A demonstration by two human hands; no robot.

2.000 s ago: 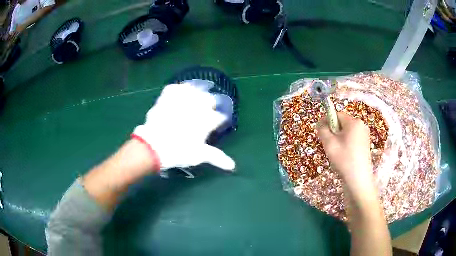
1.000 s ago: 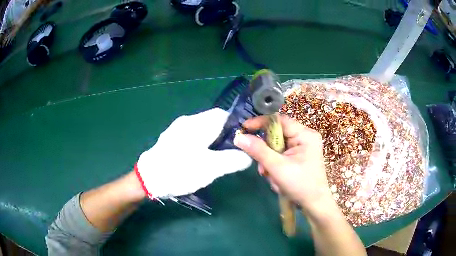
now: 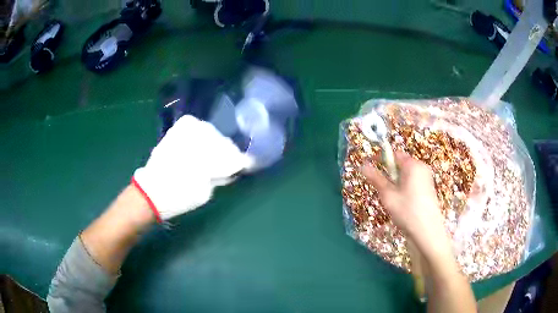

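My left hand (image 3: 189,168), in a white knitted glove with a red cuff, is at the lower edge of a navy mini fan (image 3: 263,116) with pale grey-blue blades. The fan is blurred, and the glove's fingertips are closed at its edge. My bare right hand (image 3: 410,195) holds a hammer (image 3: 389,160) by its pale handle, its silver head pointing away from me. The fingers are over the copper-coloured metal bits (image 3: 450,147) in an open clear plastic bag (image 3: 502,177). Whether the fingertips pinch a bit is hidden.
Several navy fans (image 3: 110,46) lie on the green belt (image 3: 245,244) at the far left and far middle. A pale metal post (image 3: 511,58) stands behind the bag. More dark parts (image 3: 489,25) lie at the far right. Part of a person shows at the top left.
My right hand with the hammer has moved right, from the navy part over to the bag. My left hand has moved left, and the fan now shows its blades.
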